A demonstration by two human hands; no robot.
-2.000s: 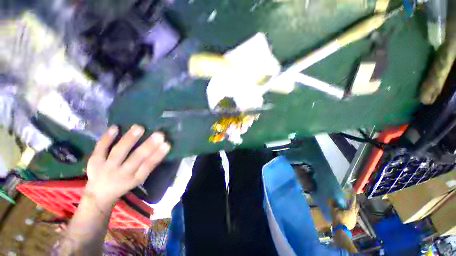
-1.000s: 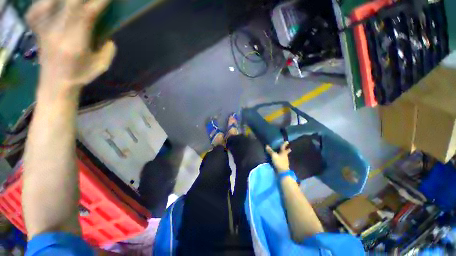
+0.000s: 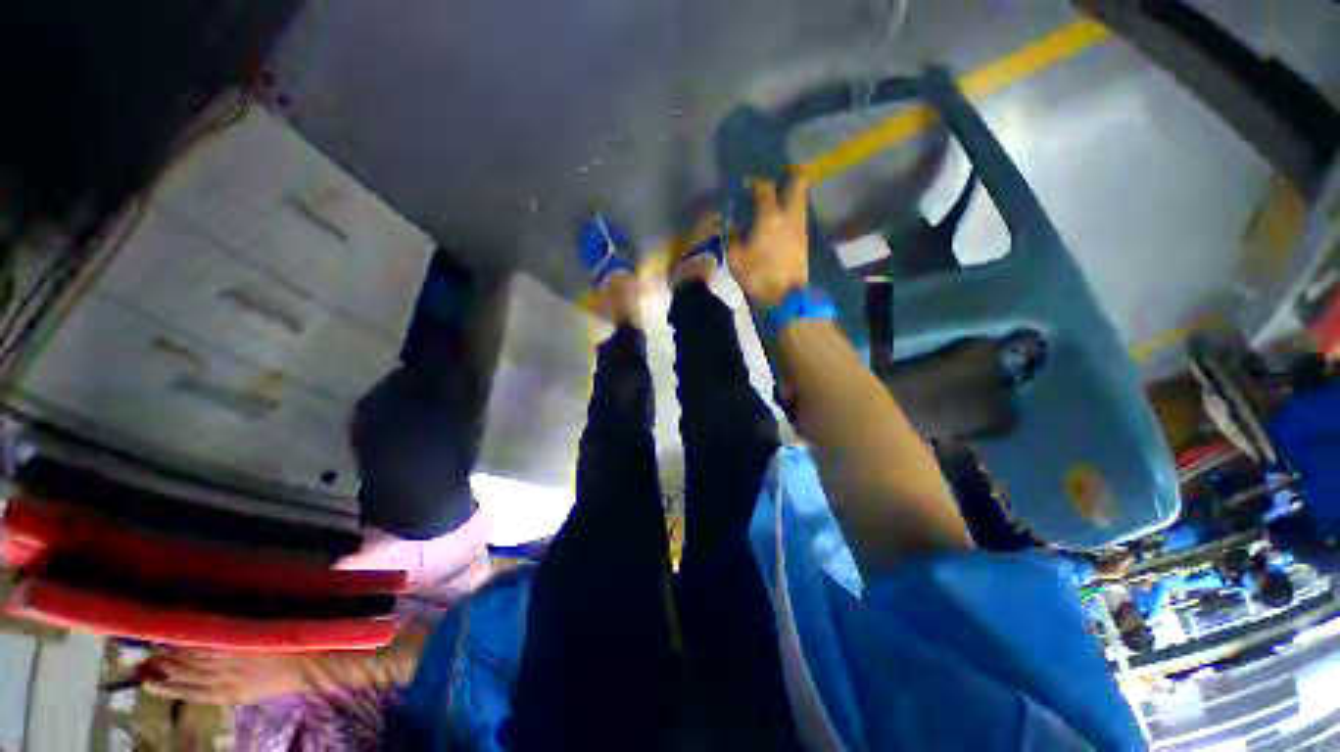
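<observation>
A blue-green plastic chair (image 3: 1080, 367) with cut-out openings stands on the floor at right of centre. My right hand (image 3: 772, 250), bare with a blue band at the wrist, is on the chair's near left edge, and its fingers appear to grip it. Part of the grip is hidden by the hand itself. My left hand is not in view.
A pale drawer cabinet (image 3: 243, 294) stands at left, above red trays (image 3: 221, 614). Another person's pink sleeve (image 3: 434, 558) and bare forearm (image 3: 346, 673) show at lower left. Yellow floor tape (image 3: 1029, 62) runs behind the chair. Stacked goods are at lower right.
The view has turned from the bench down to the floor. My left hand has left the picture. My right hand stays on the chair, and both now appear higher in view.
</observation>
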